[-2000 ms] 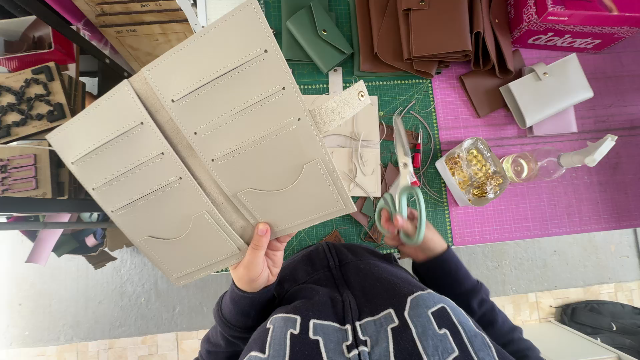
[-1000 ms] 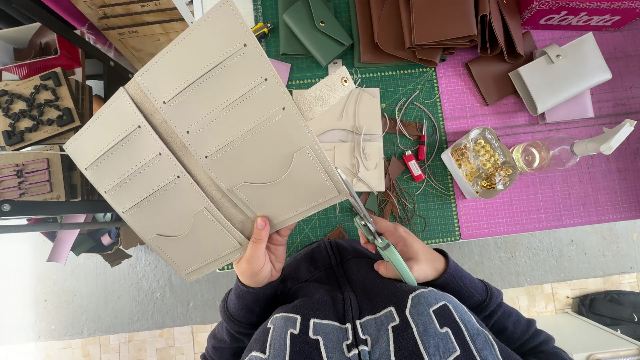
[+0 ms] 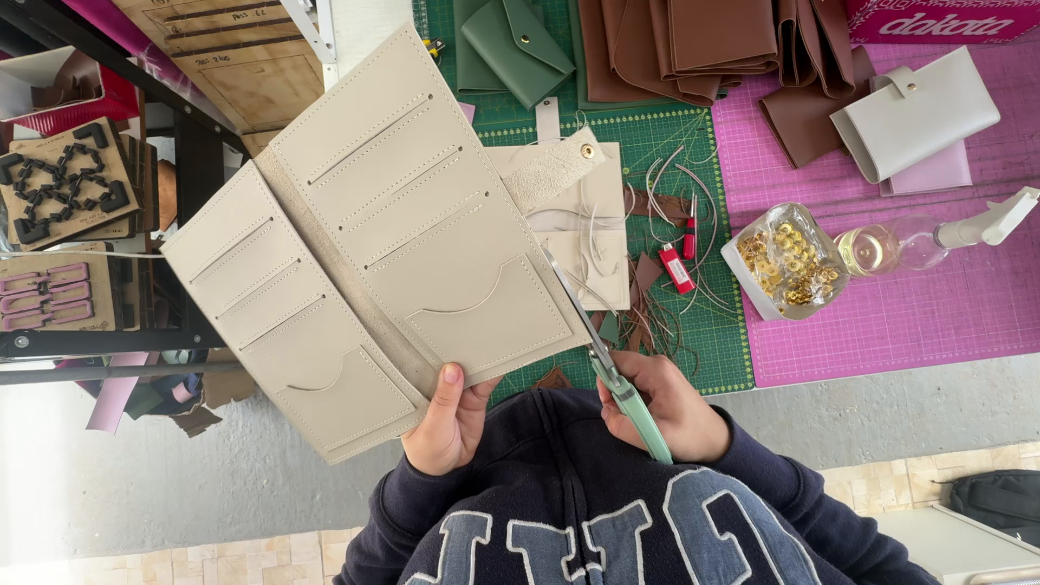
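Observation:
An open cream leather wallet, with stitched card slots and a snap strap at its right side, fills the left middle of the view. My left hand pinches its lower edge near the fold, thumb on top. My right hand grips green-handled scissors. Their blades lie along the wallet's right edge, partly hidden by it. Behind the wallet rest other cream leather pieces with loose threads across them.
A green cutting mat bears leather scraps, a red lighter, a green wallet and brown leather pieces. On the pink mat stand a container of gold snaps, a spray bottle and a pale wallet.
Two seconds ago the scissors stood over the mat, apart from the wallet. My right hand has brought them down and left to its right edge. My left hand still holds the wallet.

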